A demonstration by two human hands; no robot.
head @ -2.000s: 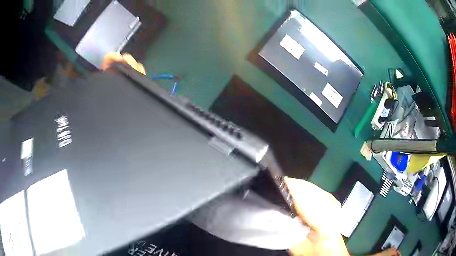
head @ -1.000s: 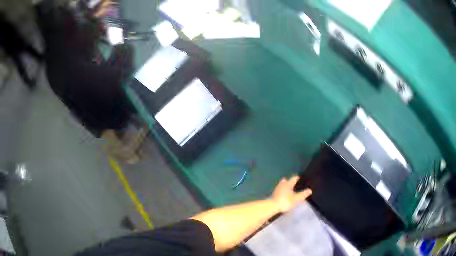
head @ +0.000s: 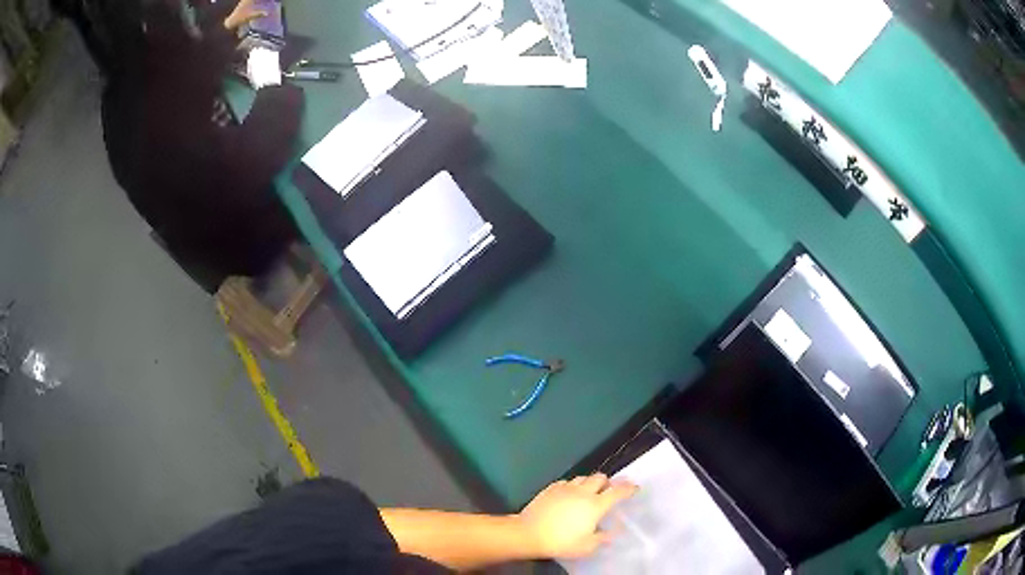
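An open laptop lies at the lower right, its black screen (head: 776, 438) raised. A white-grey protective sheet (head: 680, 511) covers its keyboard side, and the bottom frame edge cuts both off. My left hand (head: 573, 517) reaches in from the lower left and rests palm down on the sheet's left part, with no object seen in it. My right hand is out of the picture.
A labelled closed laptop (head: 843, 337) lies behind the screen. Blue-handled pliers (head: 528, 380) lie on the green bench (head: 607, 281). Two closed laptops (head: 418, 242) (head: 362, 140) lie on black mats. A seated person (head: 186, 157) is at the upper left.
The laptop, held up by both hands two seconds ago, now lies open on the bench. My left hand has moved from beside the screen's lower left edge onto the sheet.
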